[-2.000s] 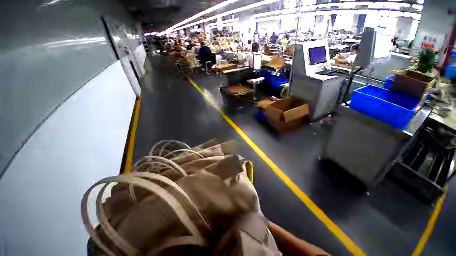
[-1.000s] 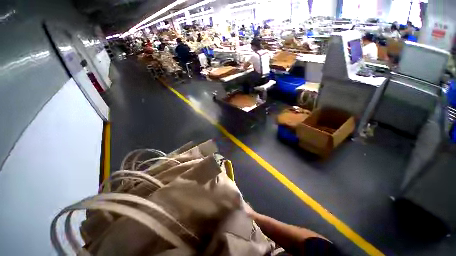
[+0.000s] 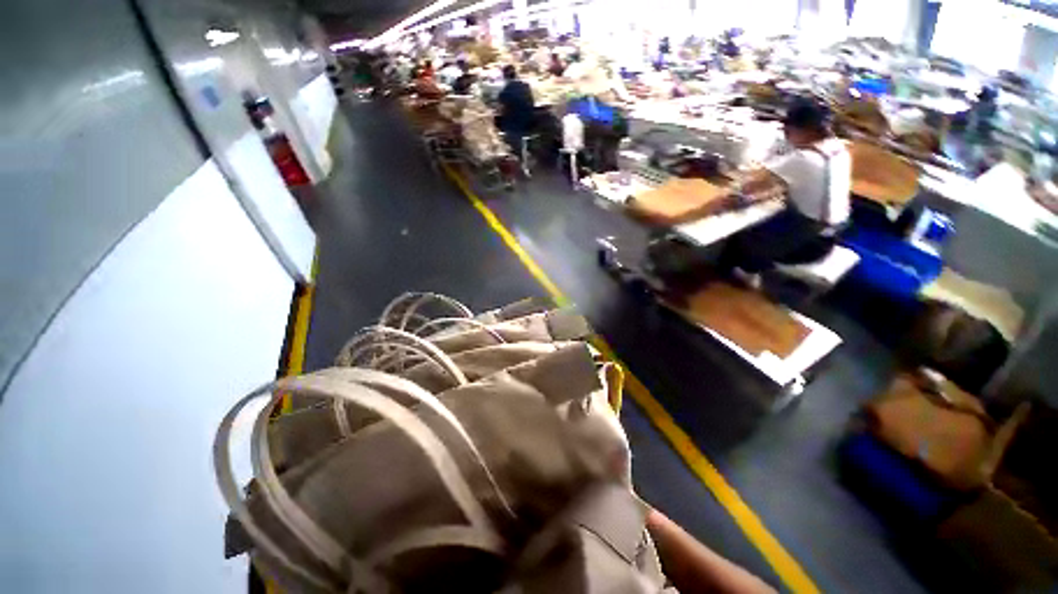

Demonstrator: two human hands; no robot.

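Note:
A bundle of beige tote bags (image 3: 464, 464) fills the lower middle of the view, held close in front of me. Pale looped handles (image 3: 383, 395) stand up at its left and top. My right forearm shows bare at the bottom edge, against the bundle's right side. My right hand is hidden behind or under the bags. My left hand and arm do not show.
A yellow floor line (image 3: 661, 424) runs ahead along the aisle. A white wall (image 3: 151, 395) is close on the left. A person (image 3: 812, 174) sits at a sewing table on the right. A low trolley (image 3: 754, 325) and blue crates (image 3: 893, 470) stand right of the line.
The view has moved forward along the aisle. The seated person and trolley are nearer; the grey cabinets at right have left the view. The bundle remains held in front.

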